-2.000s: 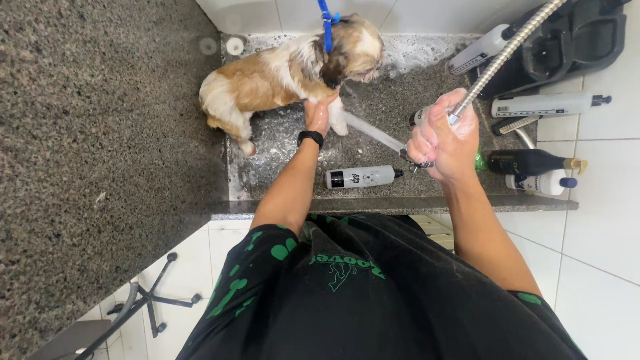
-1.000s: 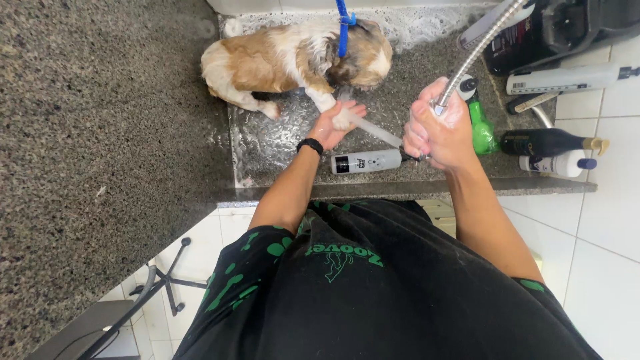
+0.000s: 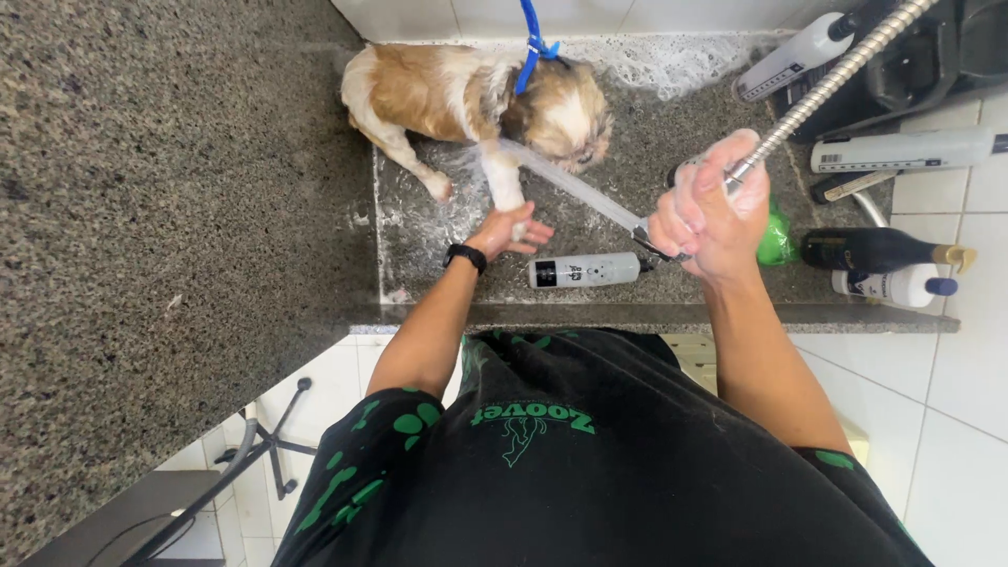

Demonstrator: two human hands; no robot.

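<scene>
A wet brown-and-white dog (image 3: 425, 90) stands in a granite basin, a blue lead (image 3: 533, 47) at its neck and its head bent down. Under its outstretched front leg is my left hand (image 3: 508, 231), palm up with fingers spread, the paw resting on it. My right hand (image 3: 713, 206), soapy, grips the shower head (image 3: 660, 242) at the end of a ribbed metal hose (image 3: 843, 83). A jet of water runs from it onto the upper part of that leg. A clear bottle with a black label (image 3: 587, 270) lies on the basin floor between my hands.
Several bottles stand or lie at the right, among them a black pump bottle (image 3: 866, 250) and a white bottle with a blue cap (image 3: 894, 283). A green object (image 3: 777, 235) lies beside them. Foam (image 3: 677, 63) lines the back wall. The granite front edge (image 3: 598, 317) runs before me.
My left hand has moved from the dog's upper front leg down to its paw. The dog's head has lowered. The water jet now strikes the leg higher up than one second ago.
</scene>
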